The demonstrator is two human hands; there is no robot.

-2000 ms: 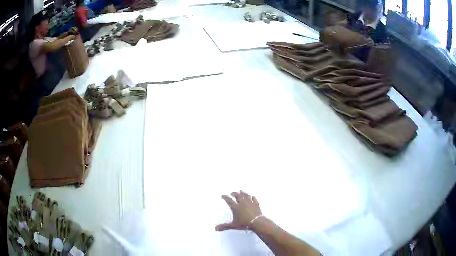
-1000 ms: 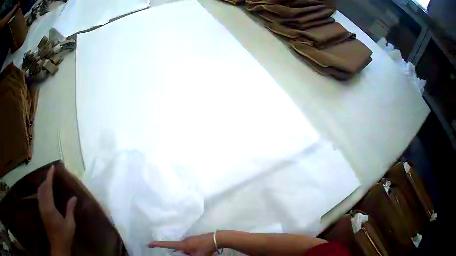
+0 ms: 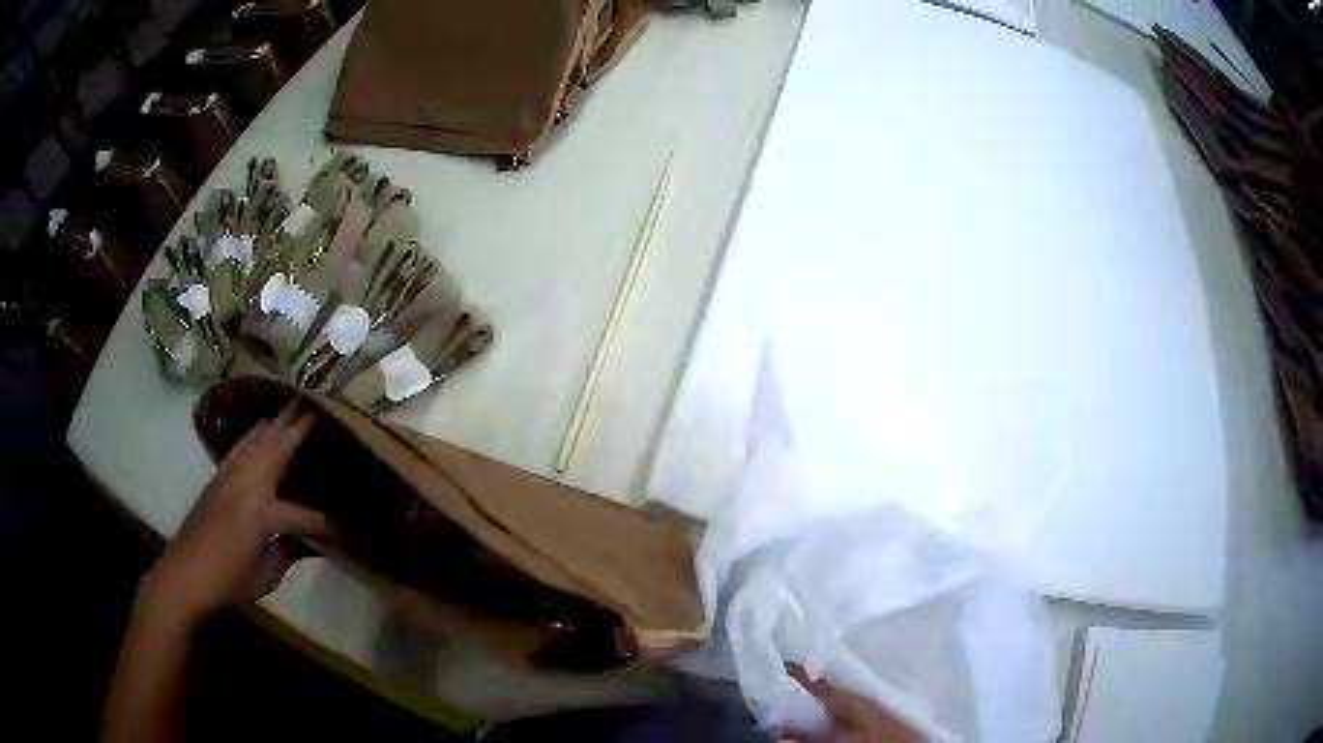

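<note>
A brown handbag (image 3: 580,537) lies near the table's front edge, its dark mouth open towards me. My left hand (image 3: 232,530) is at the left end of the mouth, fingertips inside, holding the bag. My right hand (image 3: 856,714), partly cut off by the bottom edge, grips a crumpled, translucent white tissue (image 3: 900,610) just right of the bag. The large flat tissue stack (image 3: 987,290) lies behind it.
Strap bundles (image 3: 319,283) with white wraps lie behind the bag at left. Unfilled bags (image 3: 450,73) are piled beyond. A thin stick (image 3: 617,327) lies left of the stack. Small white inserts (image 3: 1146,682) are at lower right. Filled bags (image 3: 138,182) stand beyond the left edge.
The view has turned left. My left hand and the bag now appear whole beside the strap bundles, with the bag mouth open. My right hand has bunched up the tissue and brought it beside the bag.
</note>
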